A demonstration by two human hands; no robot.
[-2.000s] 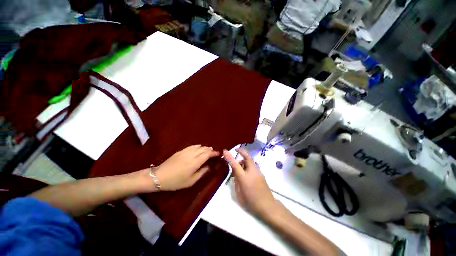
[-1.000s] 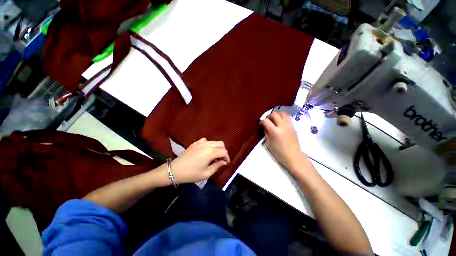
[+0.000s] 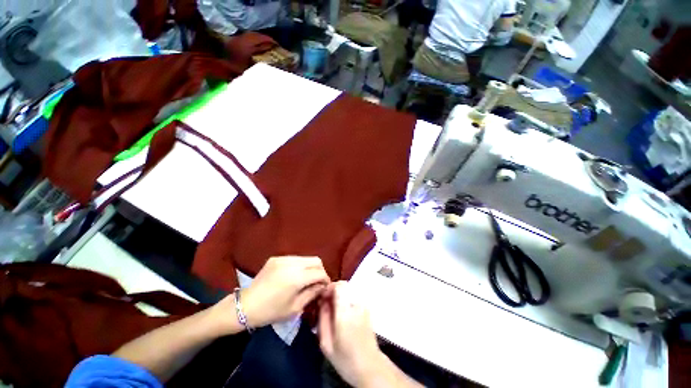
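A large rust-brown ribbed garment panel [image 3: 326,174] lies on the white table, its upper right edge near the lit presser foot area. Its near edge is gathered at the table's front. My left hand [image 3: 284,288], with a bracelet at the wrist, pinches the brown cloth there. My right hand [image 3: 350,333] is close beside it, fingers on the same bunched edge. The fingertips partly hide what they hold. A white-backed brown strip [image 3: 227,168] lies curled over the panel's left part. A pale interfacing piece [image 3: 286,329] hangs below my left hand.
The brother sewing machine [image 3: 561,204] stands at right, with black scissors [image 3: 517,271] under its arm and green-handled snips [image 3: 612,365] at the right end. Brown pieces [image 3: 129,106] and a green strip [image 3: 170,121] are at left. More brown cloth [image 3: 60,326] lies lower left. A person [image 3: 466,34] is behind.
My right hand has moved from beside the needle to the table's front edge, next to my left hand. The panel's near edge is now folded and gathered up between them.
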